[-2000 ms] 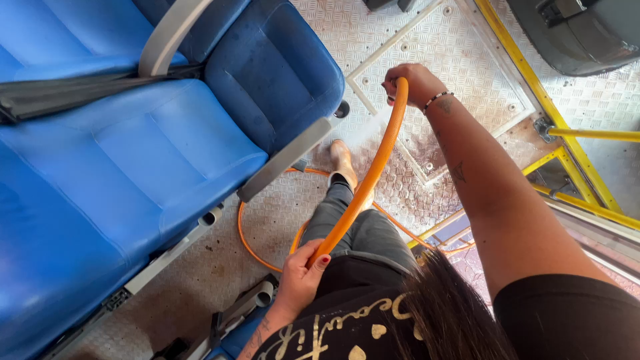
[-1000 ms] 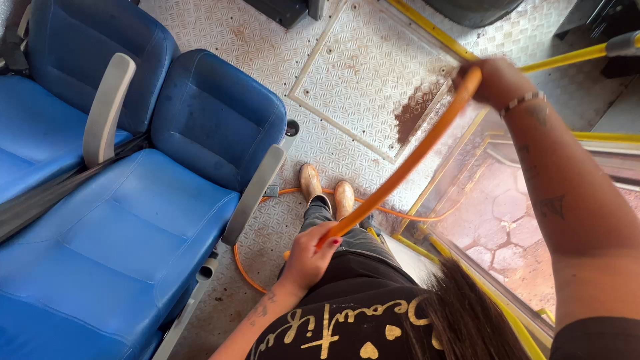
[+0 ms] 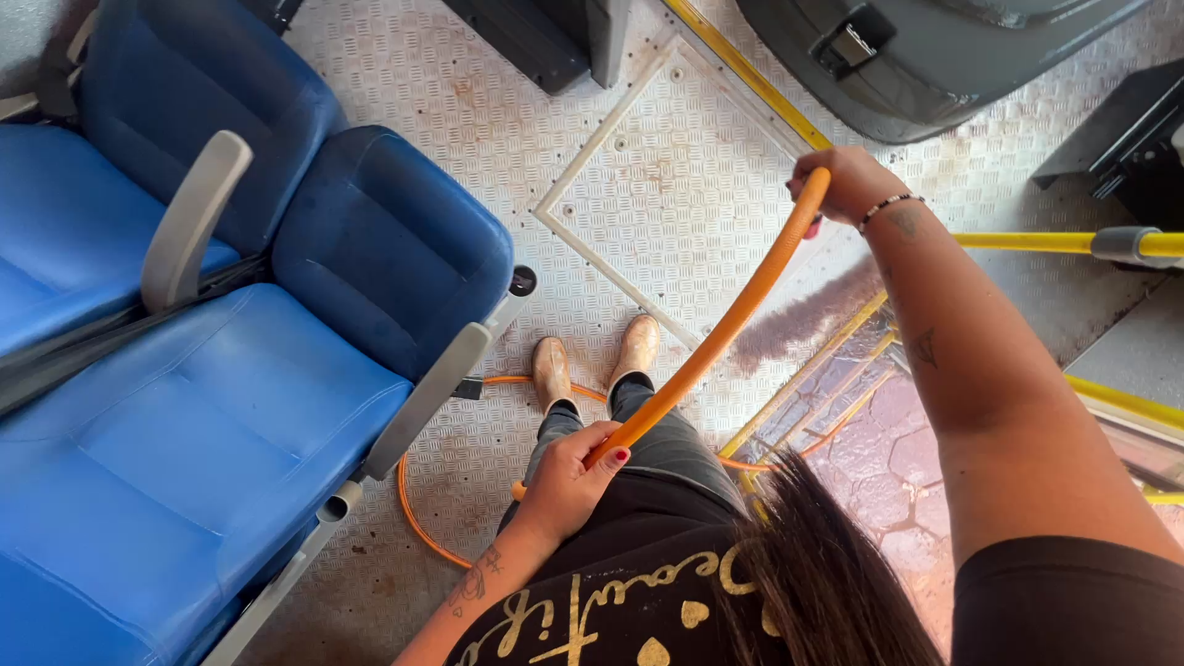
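A thick orange hose (image 3: 726,328) runs diagonally between my two hands. My left hand (image 3: 569,476) is closed around its lower end, close to my waist, and a short piece sticks out behind the hand. At the upper end, my right hand (image 3: 846,185) grips the hose with my arm stretched out to the right. What lies beyond that grip is hidden. A thinner orange hose or cable (image 3: 416,523) curves over the metal floor (image 3: 444,435), passes behind my boots and continues toward the doorway at the right.
Blue padded seats (image 3: 203,407) with grey armrests (image 3: 430,398) fill the left. A dark grey bin-like container (image 3: 888,55) stands at the top right. Yellow rails (image 3: 1027,242) border a step opening with hexagonal paving (image 3: 911,462) beyond it. My boots (image 3: 638,347) stand on the patterned metal floor.
The view has shifted considerably across the seats and floor. Both hands keep their hold on the thick orange hose. A dark wet-looking patch shows beside the doorway.
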